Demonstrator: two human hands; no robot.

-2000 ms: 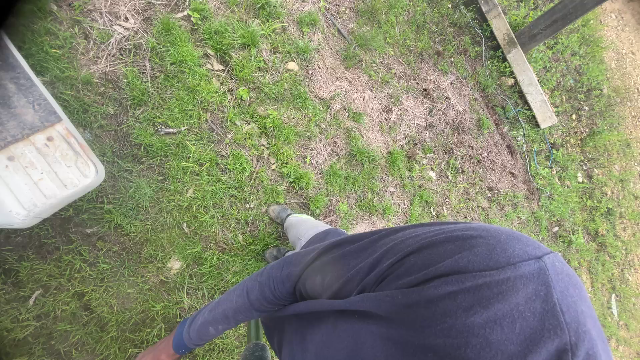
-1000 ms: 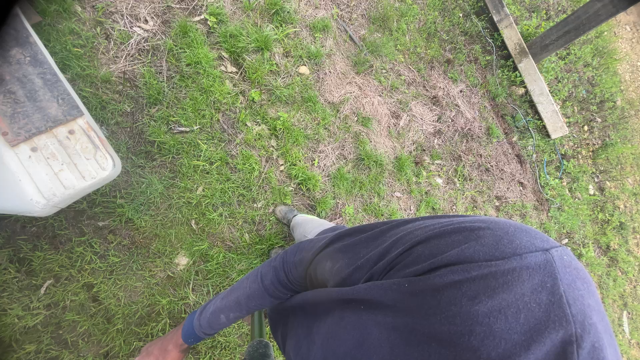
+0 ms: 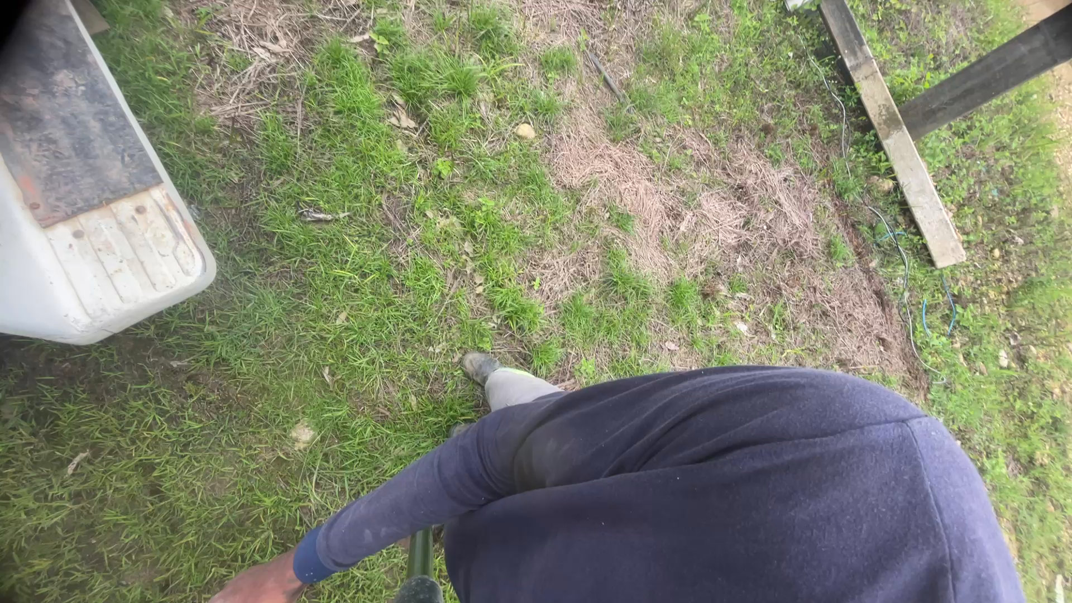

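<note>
My left hand [image 3: 261, 579] is at the lower left, past the blue cuff of a navy sleeve. The bottom edge of the view cuts off its fingers, so whether it holds anything cannot be told. Grass [image 3: 193, 486] lies beneath it. To the right of the hand, a dark green rod-like object [image 3: 421, 553] stands beside my navy top, partly hidden by the sleeve; what grips it cannot be seen. My right hand is not in view. A worn boot [image 3: 480, 367] and a pale trouser leg [image 3: 517, 388] show beyond the sleeve.
At the left stands a white, ribbed, rounded-corner structure [image 3: 126, 251] with a dark worn sheet [image 3: 75, 126] on it. A wooden plank [image 3: 904, 159] and a dark beam [image 3: 988, 84] meet at the upper right. A thin cable [image 3: 904, 285] lies near them. Dry straw [image 3: 720, 209] covers part of the ground.
</note>
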